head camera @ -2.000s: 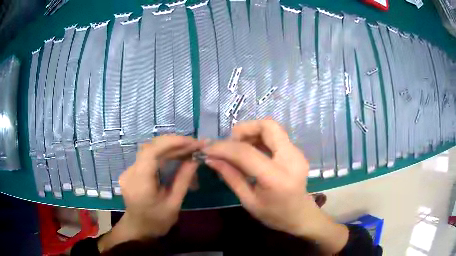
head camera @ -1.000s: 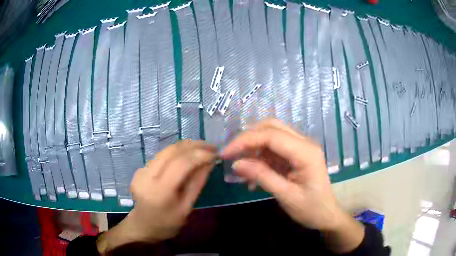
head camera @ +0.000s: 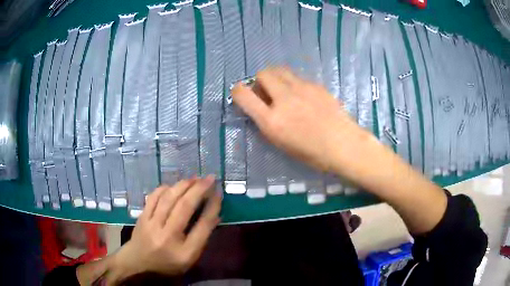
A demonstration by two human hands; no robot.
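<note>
Many flat silver mesh straps (head camera: 187, 95) lie side by side, their pale end tabs (head camera: 235, 187) nearest me. My left hand (head camera: 173, 226) is at the front edge, its bent fingertips over a strap's near end; whether they grip it is hidden. My right hand (head camera: 302, 117) reaches over the middle straps. Its thumb and fingertips touch a small slotted metal loop (head camera: 241, 86); whether it is gripped is unclear. Other loops lie across straps at left (head camera: 166, 134) and loose at right (head camera: 375, 88).
The straps lie on a green bench top (head camera: 268, 209) with a curved front edge. A clear glossy bundle (head camera: 8, 120) is at far left. Below the bench are a red stool (head camera: 53, 246) and blue bins (head camera: 386, 262). A red object (head camera: 415, 3) is at the top edge.
My hands have parted. My right hand has moved forward to the loose loops on the middle straps. My left hand has moved slightly down, towards the bench edge.
</note>
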